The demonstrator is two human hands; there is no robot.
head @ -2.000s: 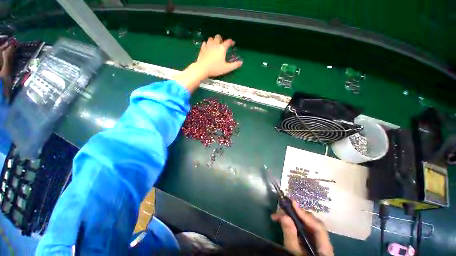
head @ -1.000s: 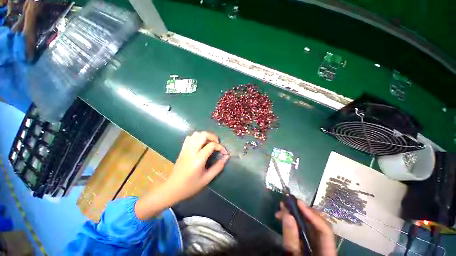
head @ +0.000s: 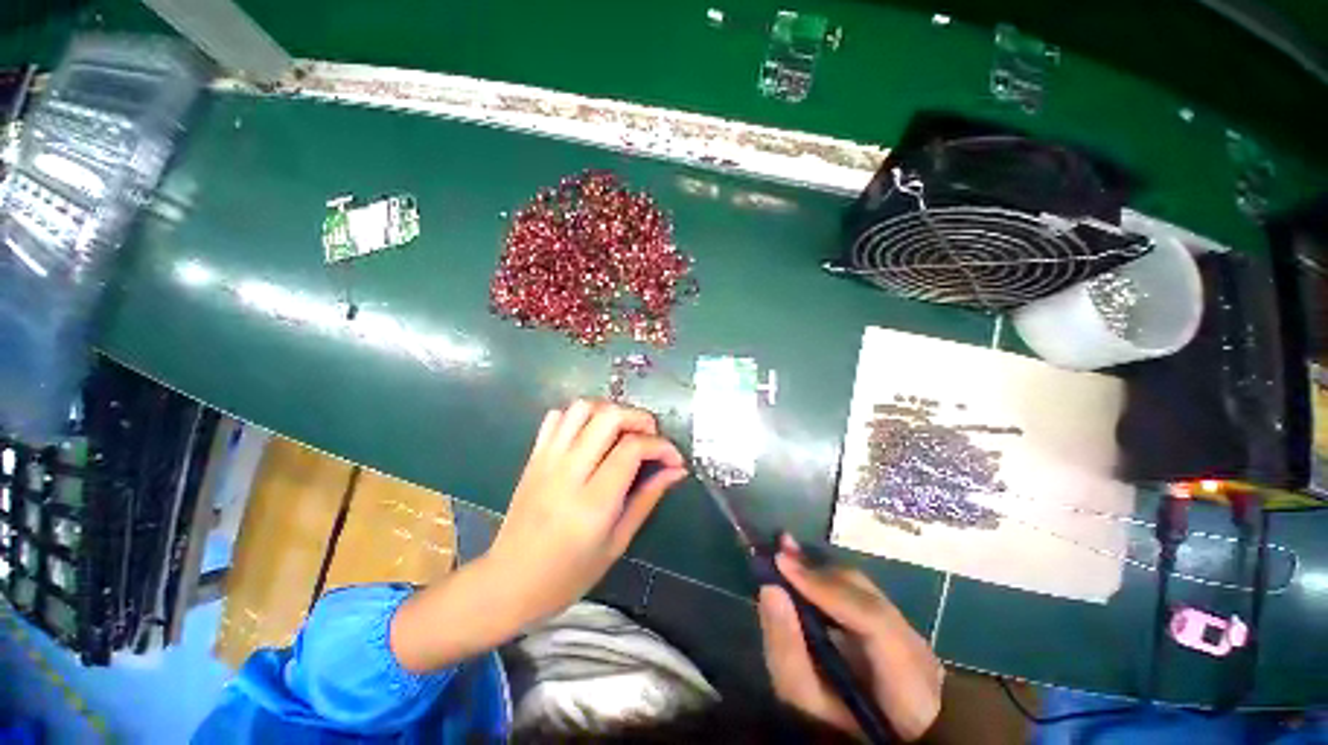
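My right hand point(head: 859, 640) holds the black soldering iron point(head: 798, 611) like a pen, its tip pointing up-left to my left fingertips. My left hand point(head: 583, 480) has thumb and finger pinched together just left of the tip, seemingly on a tiny component too small to make out. A green-and-white circuit board point(head: 725, 422) lies upright in the view on the bench, just above the iron tip. A heap of small red components point(head: 590, 262) lies above my left hand, with a few loose bits below it. A second circuit board point(head: 372, 229) lies to the left.
Right: pale card point(head: 990, 568) with dark specks, fume fan point(head: 990, 240), white tub of metal parts point(head: 1165, 299), black soldering station point(head: 1223, 379), cords, pink counter point(head: 1206, 630). Behind, boards lie on the green belt point(head: 583, 44). Left: clear trays point(head: 88, 189), black trays point(head: 88, 510).
My left hand went from the belt to the bench and now meets the iron tip. Two boards appeared on the bench since the first frame. The view has shifted.
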